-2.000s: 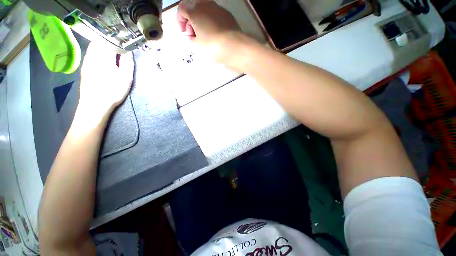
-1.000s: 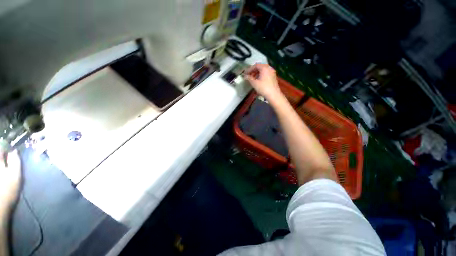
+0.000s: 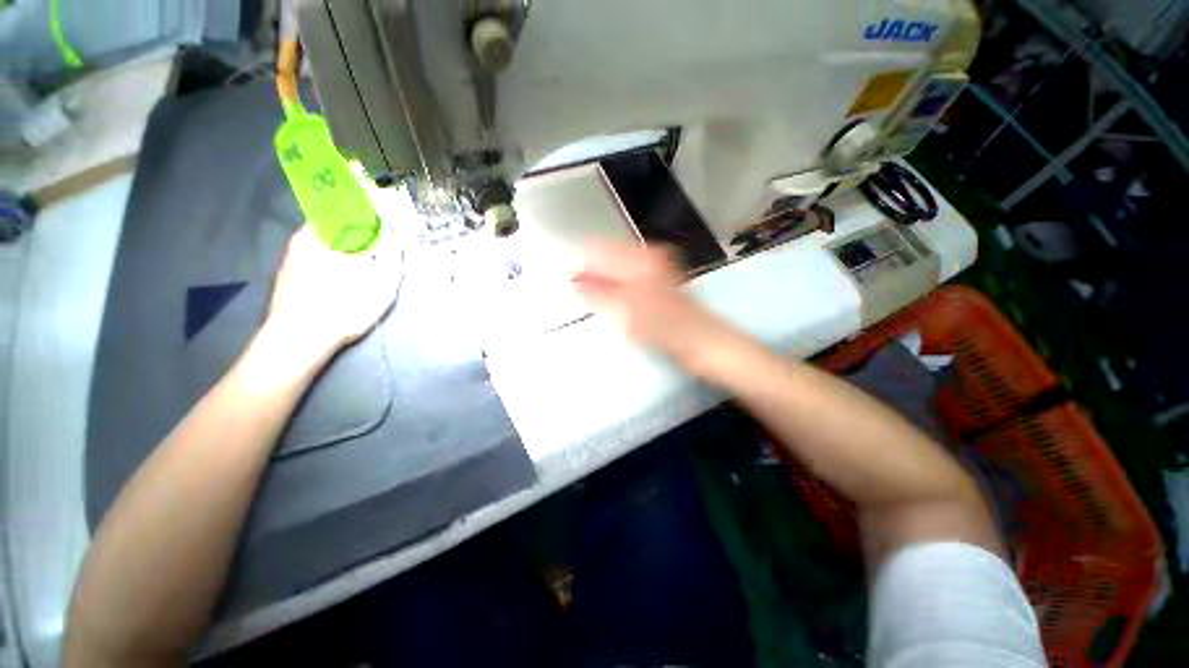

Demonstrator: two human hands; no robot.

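A dark grey garment panel (image 3: 443,483) with a curved line and a small navy triangle (image 3: 211,308) lies on the white table under the sewing machine (image 3: 769,78). My left hand (image 3: 333,290) lies on the panel just left of the needle area, its fingertips washed out by the lamp and partly behind the neon tag (image 3: 326,183). Whether it pinches anything is hidden. My right hand (image 3: 635,290) is blurred above the table, right of the needle area and in front of the phone. Its fingers look bent, and whether it holds a small thing does not show.
A black phone (image 3: 662,202) lies under the machine arm. Small tools (image 3: 782,230) and black-handled scissors (image 3: 898,192) lie to its right, near a small control panel (image 3: 879,251). An orange crate (image 3: 1108,483) with grey pieces stands right of the table.
My right hand has come back left from the control panel at the table's right end towards the needle area. The view has swung back left; my left hand remains on the panel.
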